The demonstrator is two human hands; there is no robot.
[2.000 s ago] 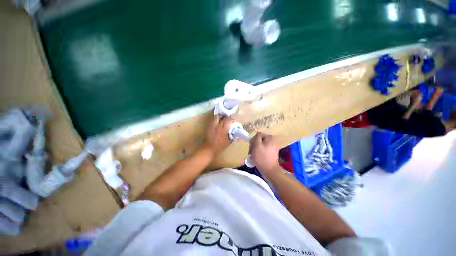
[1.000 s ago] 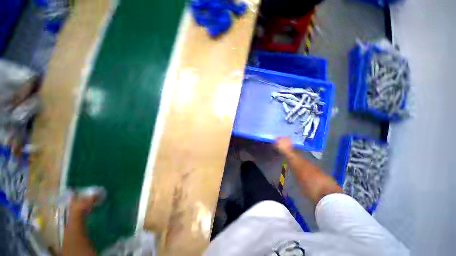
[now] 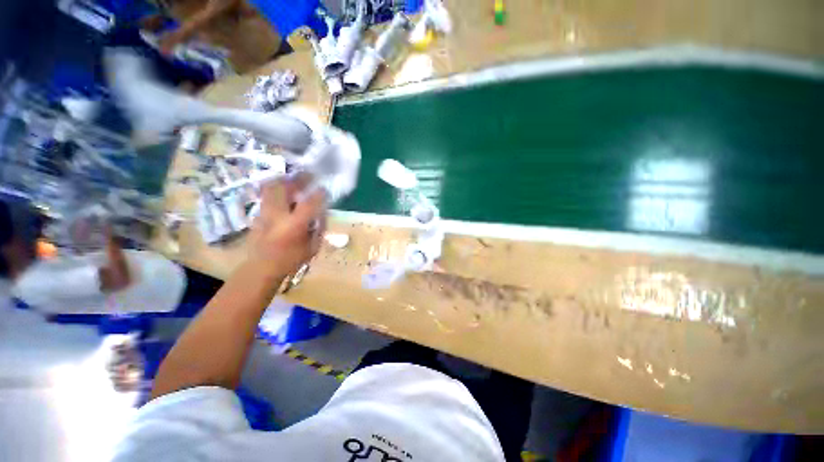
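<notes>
My left hand (image 3: 287, 236) is raised over the left end of the bench, gripping a grey-white arm assembly (image 3: 242, 124). The assembly is blurred; its rounded white end is at my fingers and its long part points up and left. Another white unit (image 3: 428, 242) is at the bench's belt-side edge, right of my hand. A white oval piece (image 3: 397, 173) shows over the belt beside it; I cannot tell whether they are joined. A small white piece (image 3: 337, 240) lies on the bench. My right hand is not in view.
Grey housings (image 3: 220, 217) and small white fittings (image 3: 273, 90) lie on the table end. More housings (image 3: 375, 56) stand across the corner of the green belt (image 3: 560, 153). Another person's sleeve (image 3: 149, 281) is at the left. A blue bin (image 3: 312, 325) is below the bench.
The view has swung left from the bins to the table end. My left hand has gone from over the belt to the table end, holding an assembly. My right hand has left the view.
</notes>
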